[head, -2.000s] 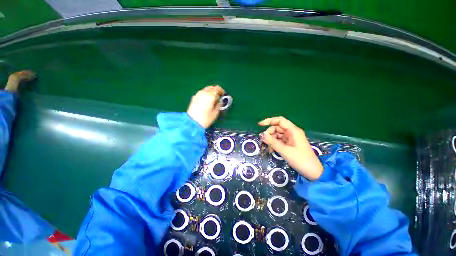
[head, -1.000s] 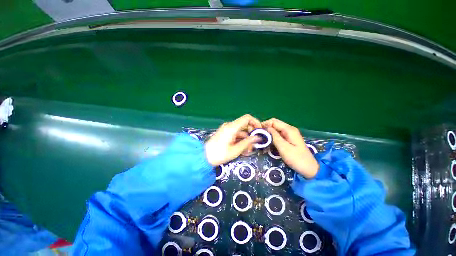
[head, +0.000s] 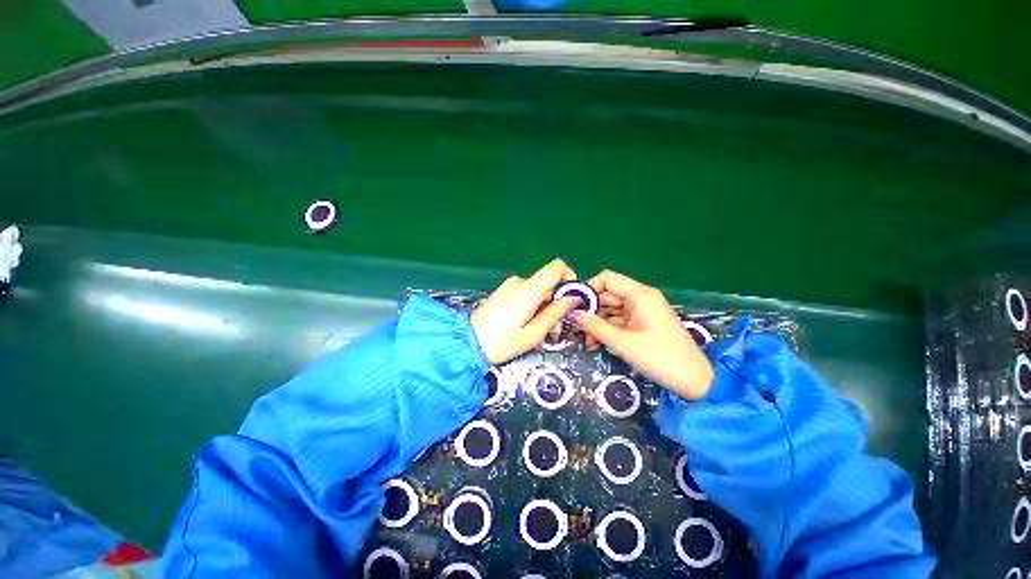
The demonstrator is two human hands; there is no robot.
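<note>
A white-faced ring part (head: pixel 577 290) is held between the fingertips of both hands, above the top edge of the parts tray (head: pixel 509 486). My left hand (head: pixel 526 314) grips it from the left and my right hand (head: pixel 644 330) from the right. Both thumbs are at the ring. The tray is shiny and see-through, with rows of white-faced rings and tiny brown-orange bits between some of them. My forearms hide its sides. A joined ring unit (head: pixel 321 215) with a dark rim lies alone on the green belt to the upper left.
Stacked trays (head: pixel 978 418) with white rings stand at the right edge. A curved metal rail (head: pixel 611 52) crosses the top. A paper sheet (head: pixel 158 20) and a dark thin object lie there. A white object (head: pixel 9 255) is at the left edge. Blue cloth (head: pixel 51 526) shows at lower left.
My left hand has come back from the belt to meet my right hand at a ring. The ring unit it let go has moved left along the belt. The other person's hand at left has gone.
</note>
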